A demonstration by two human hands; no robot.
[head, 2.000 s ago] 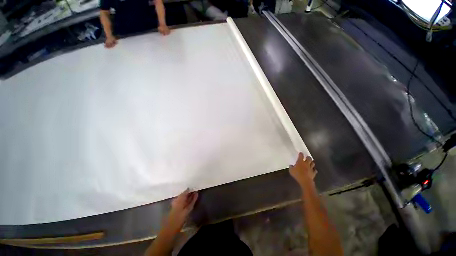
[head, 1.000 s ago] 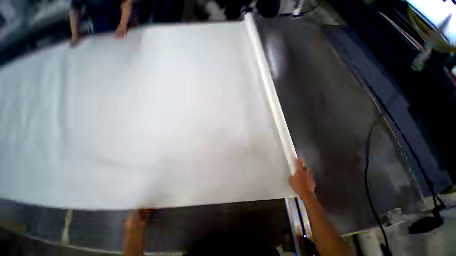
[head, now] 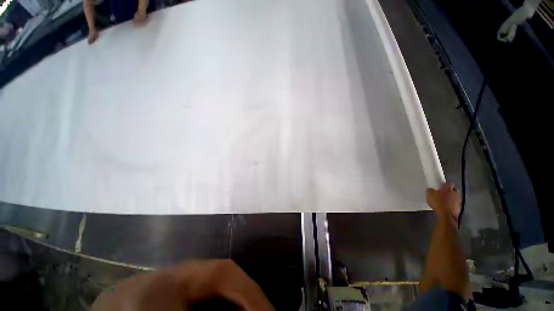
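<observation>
The white underlay paper covers most of the grey table. Its right end is a thin rolled tube running from the top of the view to the near edge. My right hand grips the near end of this tube. My left arm or hand is large and blurred at the bottom edge, off the paper; its fingers cannot be made out.
Another person's hands are at the paper's far edge. Metal rails emerge from under the paper. A black cord hangs at the table's right end, beside dark fabric. A wooden stick lies at the near left edge.
My right hand and the tube have moved right, and the paper now covers more of the table, including part of the rails. My left hand has left the paper's near edge.
</observation>
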